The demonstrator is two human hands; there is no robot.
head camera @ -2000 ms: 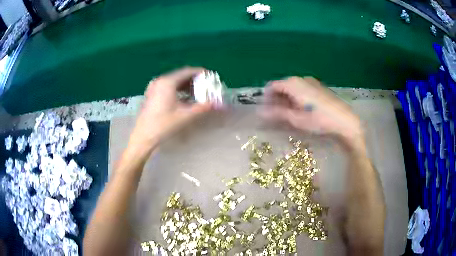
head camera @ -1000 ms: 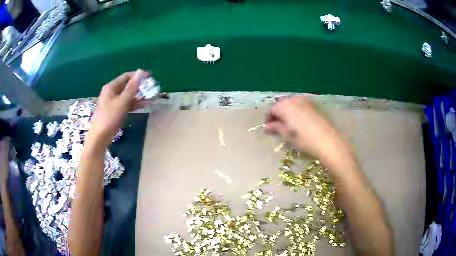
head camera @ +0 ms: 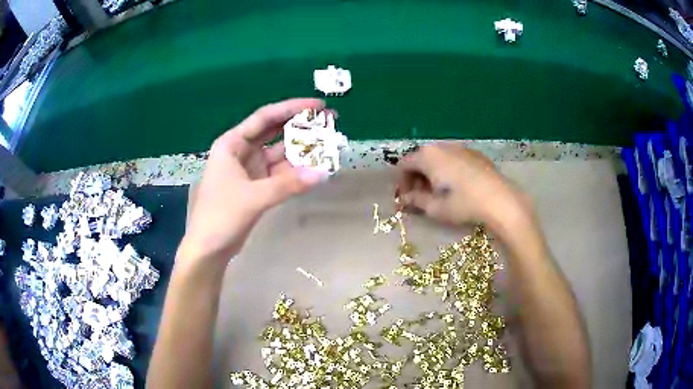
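Observation:
My left hand (head camera: 254,171) holds a white socket housing (head camera: 313,141) between thumb and fingers, above the near edge of the belt. Some gold shows in its slots. My right hand (head camera: 448,186) is over the back of the tan work board (head camera: 562,251), fingertips bent together just above a few loose brass contacts (head camera: 389,222). A small brownish or gold bit shows at the fingertips; whether they grip it cannot be told. A larger heap of brass contacts (head camera: 327,353) lies nearer on the board. A thin brass strip (head camera: 310,276) lies apart from it.
A pile of white housings (head camera: 83,281) lies on the dark surface at left. White pieces (head camera: 333,80) sit spaced out on the green belt (head camera: 228,76). A pale, worn rail (head camera: 532,149) edges the belt. A blue ribbed rack (head camera: 659,228) stands at right, with a white piece (head camera: 646,351) near it.
My left hand has moved right with a housing, from above the housing pile to near the board's back edge. My right hand stays near the back of the heap. The view has shifted slightly.

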